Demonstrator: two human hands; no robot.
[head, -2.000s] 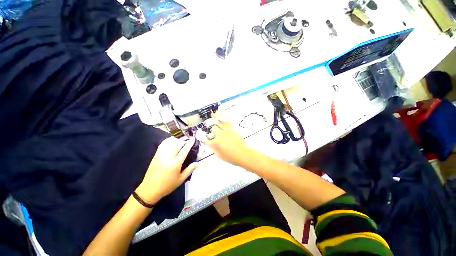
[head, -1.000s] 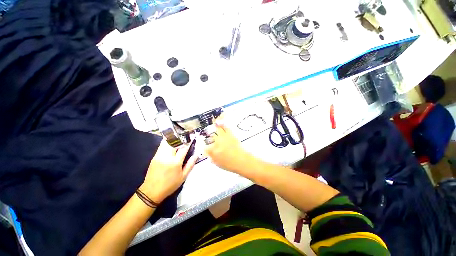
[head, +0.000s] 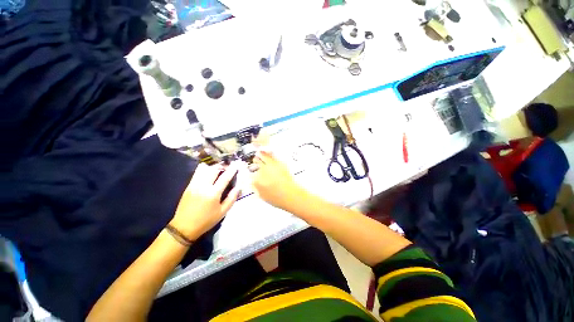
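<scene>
A large dark navy garment [head: 113,188] lies over the left side of the table, its edge running under the left end of the white sewing machine head [head: 252,82]. My left hand [head: 204,201] lies on the garment edge beside the needle area, fingers pointing to the presser foot [head: 234,157] and pressing the cloth. My right hand [head: 272,179] is just right of the presser foot, fingers bent, fingertips close to the needle. What my right fingertips hold is too small and blurred to tell.
Black-handled shears [head: 345,157] and a short red tool [head: 405,148] lie right of my right hand. A thin dark thread [head: 309,149] lies nearer. A navy cloth heap [head: 466,220] is right of the table. Part of a person in blue [head: 544,170] shows at far right.
The view has shifted slightly, moving the machine and shears left in the picture. My left fingers are spread a little differently on the cloth. Both hands stay by the needle.
</scene>
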